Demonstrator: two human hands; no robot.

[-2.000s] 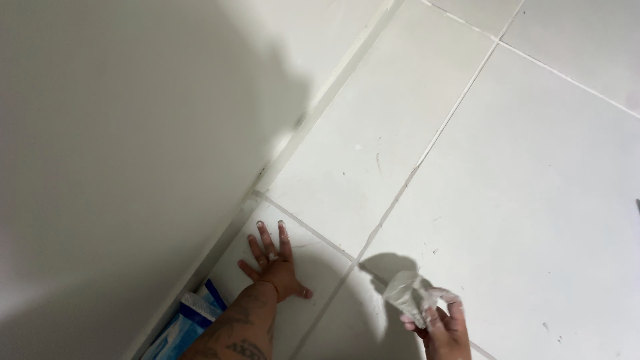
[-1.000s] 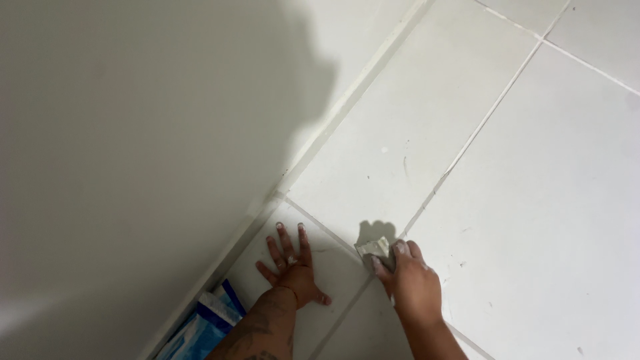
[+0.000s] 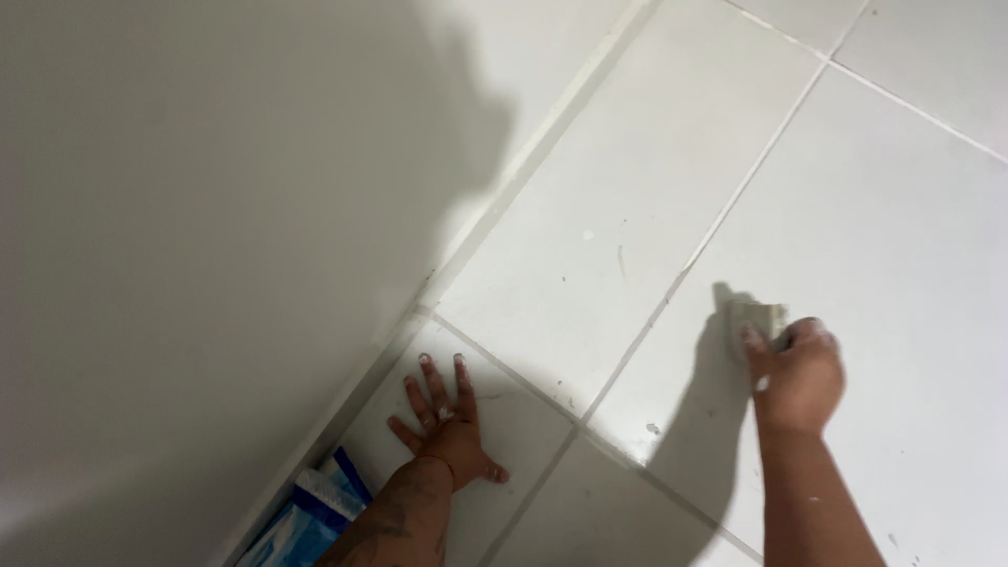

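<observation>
My left hand (image 3: 450,425) rests palm down on a pale floor tile near the wall, fingers spread, with white smears on its fingertips. To the right, my right hand (image 3: 795,370) grips a small whitish-grey piece (image 3: 760,319), a cloth or pad whose material I cannot settle, over the large floor tile (image 3: 882,260). Its shadow falls just left of it. White grout fills the upper part of the long tile joint (image 3: 756,169); lower down, the joint (image 3: 622,366) looks grey. Small specks and white smudges mark the tiles.
A pale wall (image 3: 220,197) with a low skirting board (image 3: 543,142) runs diagonally on the left. A blue and white plastic package (image 3: 303,524) lies against the skirting at the lower left, partly behind my left forearm. My shadow falls on the wall and floor.
My right hand has moved right with the whitish piece, from beside the tile joint onto the large tile. My left hand stays planted on the floor. The view has shifted somewhat.
</observation>
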